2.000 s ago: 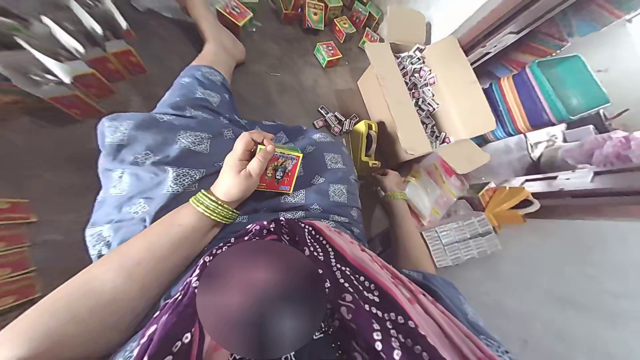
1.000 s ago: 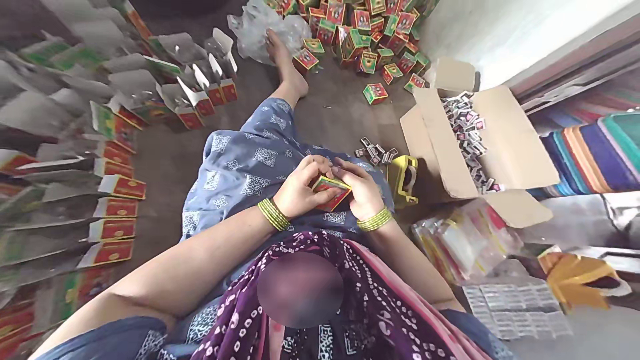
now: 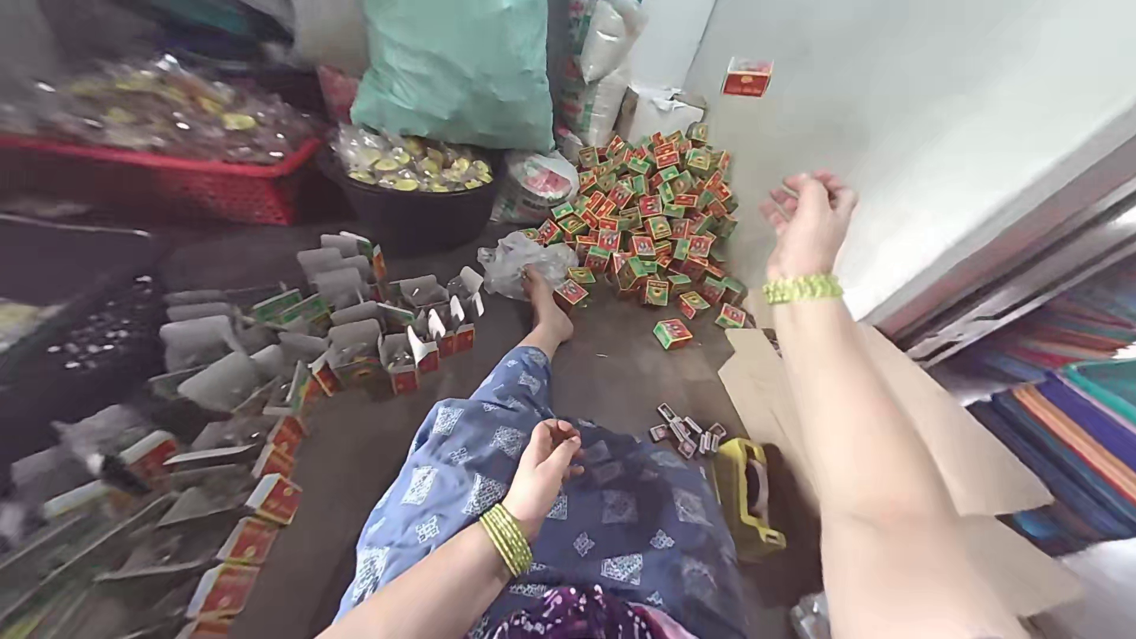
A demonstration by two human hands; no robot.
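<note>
A small red and white box [image 3: 747,78] is in the air in front of the white wall, above my raised right hand [image 3: 809,213], whose fingers are apart and hold nothing. My left hand [image 3: 546,461] rests over the blue printed cloth on my lap, fingers curled; whether something small is in it cannot be told. Ahead lies a heap of small red and green boxes [image 3: 650,206]. One such box [image 3: 673,334] lies apart on the floor, nearer to me. Small matchbox-like packets [image 3: 683,429] lie beside my lap.
Rows of upright boxes with raised flaps [image 3: 248,541] stand at left. A yellow plastic holder [image 3: 741,501] and an opened cardboard carton [image 3: 941,426] are at right. Behind are a red basket [image 3: 240,186], a black tub [image 3: 417,209] of wrapped items and a green sack [image 3: 457,71].
Both hands were together on a small box; now they are apart. My right hand has gone up and forward, and a box is in the air beyond it. The view has tilted up.
</note>
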